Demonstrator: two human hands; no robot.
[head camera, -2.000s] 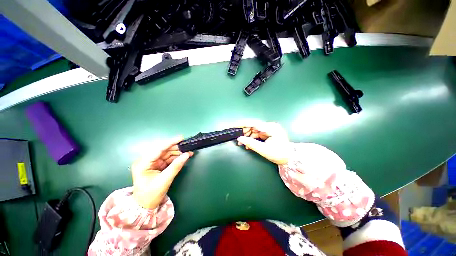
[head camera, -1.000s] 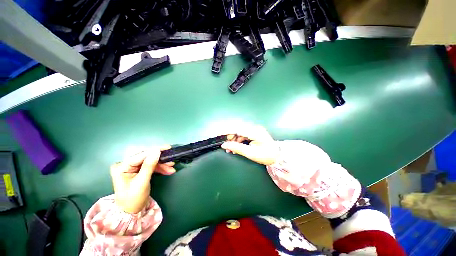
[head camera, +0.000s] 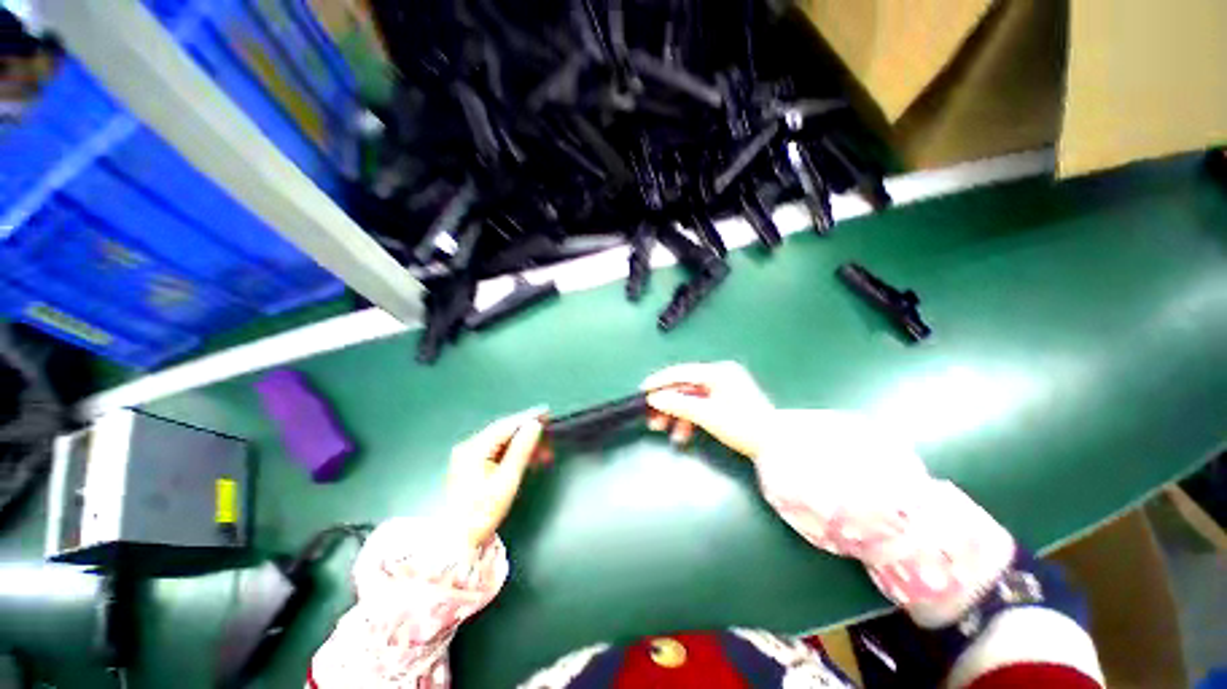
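A slim black plastic part (head camera: 596, 421) is held level above the green tabletop, one end in each hand; the view is slightly blurred. My left hand (head camera: 501, 464) pinches its left end and my right hand (head camera: 707, 408) pinches its right end. A heap of black parts (head camera: 606, 121) lies beyond the white edge (head camera: 323, 334). Several parts lie across that edge, such as one part (head camera: 692, 294) with its end over the green top. A lone black part (head camera: 883, 300) lies on the green top at the right.
A purple block (head camera: 304, 424), a grey metal box (head camera: 168, 485) with a yellow label and a black adapter (head camera: 265, 617) stand at left. A pale post (head camera: 242, 162) crosses before a blue crate (head camera: 148, 229). An open carton (head camera: 996, 81) is upper right; another carton (head camera: 1124, 592) is lower right.
The view has swung, showing more of the heap, blue crate and grey box. The part has been turned over between my hands and stays held at both ends.
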